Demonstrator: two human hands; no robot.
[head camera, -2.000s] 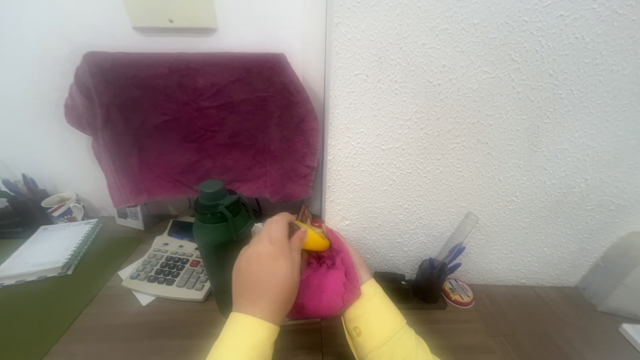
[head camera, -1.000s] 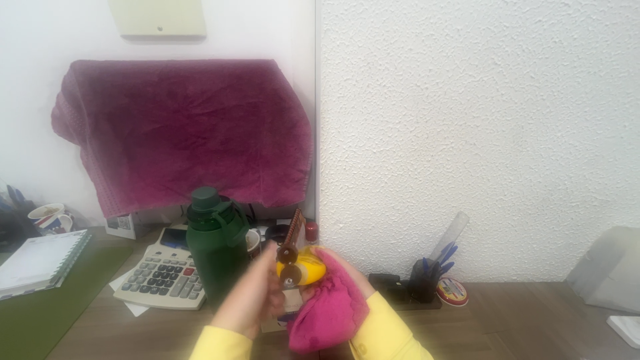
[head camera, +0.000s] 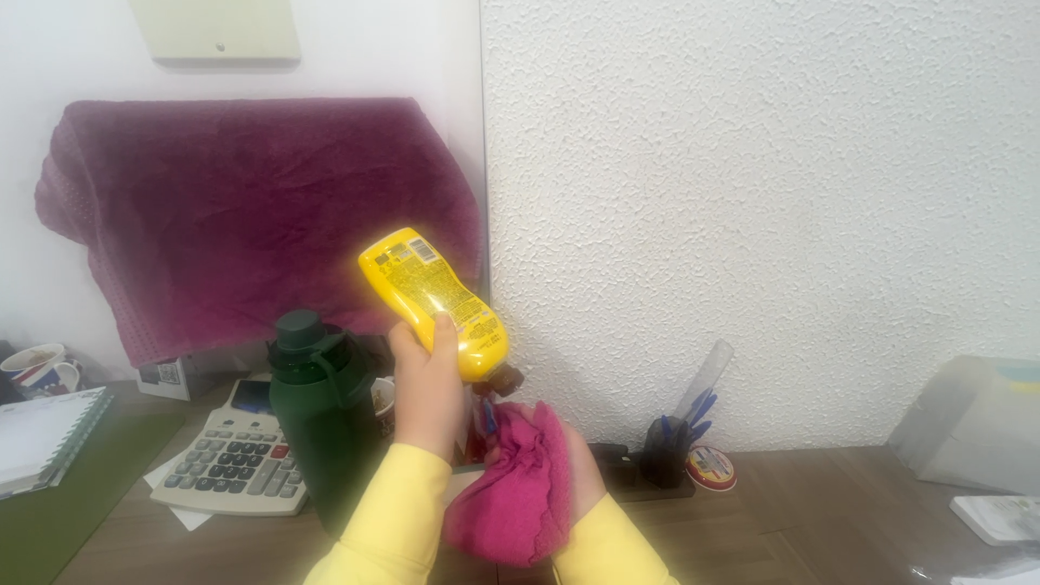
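Note:
A yellow plastic squeeze bottle (head camera: 414, 284) with a brown cap is tilted, its capped end pointing down and right. My left hand (head camera: 426, 390) grips it around its lower half. My right hand (head camera: 581, 475) holds a bunched magenta cloth (head camera: 520, 496) just below the cap; most of its fingers are hidden behind the cloth. A small blue item (head camera: 490, 416) shows beside the cloth, too little of it visible to name. The dark green bottle with a handle (head camera: 321, 422) stands upright on the desk, left of my left forearm.
A maroon towel (head camera: 268, 219) hangs on the wall behind. On the wooden desk (head camera: 780, 520) are a desk calculator (head camera: 236, 463), a spiral notebook (head camera: 49, 439) and a mug (head camera: 41, 370) at left. A pen holder (head camera: 666, 451), a round tin (head camera: 711, 469) and a translucent box (head camera: 967, 422) are at right.
My left hand has lifted the yellow bottle up, away from the magenta cloth, and more of the bottle now shows. The cloth remains in my right hand.

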